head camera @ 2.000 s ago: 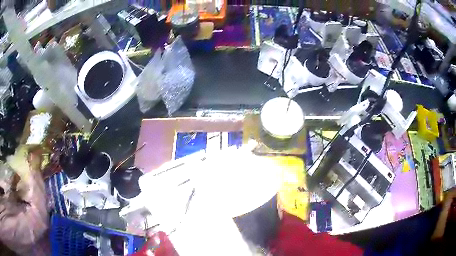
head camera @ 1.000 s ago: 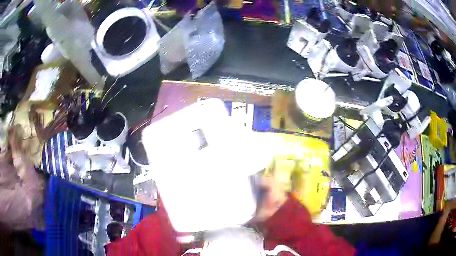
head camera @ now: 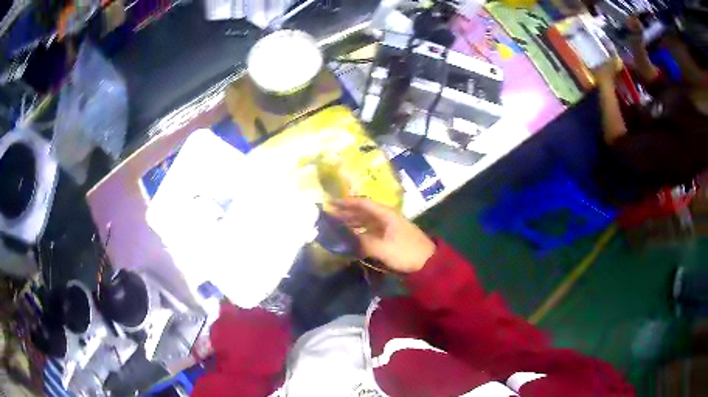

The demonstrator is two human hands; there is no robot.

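Observation:
A large white plastic piece (head camera: 233, 213), strongly overexposed, is left of centre in front of me, with a dark part at its right side. My left hand is hidden behind or in the glare of the piece; only its red sleeve shows below. My right hand (head camera: 388, 235) is at the piece's right side, by the dark part, with fingers pointing left; whether it grips anything is unclear. The yellow jig (head camera: 361, 151) lies just beyond my right hand, partly covered by the white piece.
A round white-topped tub (head camera: 285, 62) stands on a brown block behind the jig. A compartment tray (head camera: 442, 97) is at the back right. Camera assemblies (head camera: 128, 298) stand lower left, a plastic bag (head camera: 91, 108) upper left. Another person's arm (head camera: 611, 105) and a blue stool-like object (head camera: 547, 209) are right.
The view has swung right and tilted, showing the floor and another person's arm. The white piece has turned and sits nearer the left. My right hand now shows clearly beside it.

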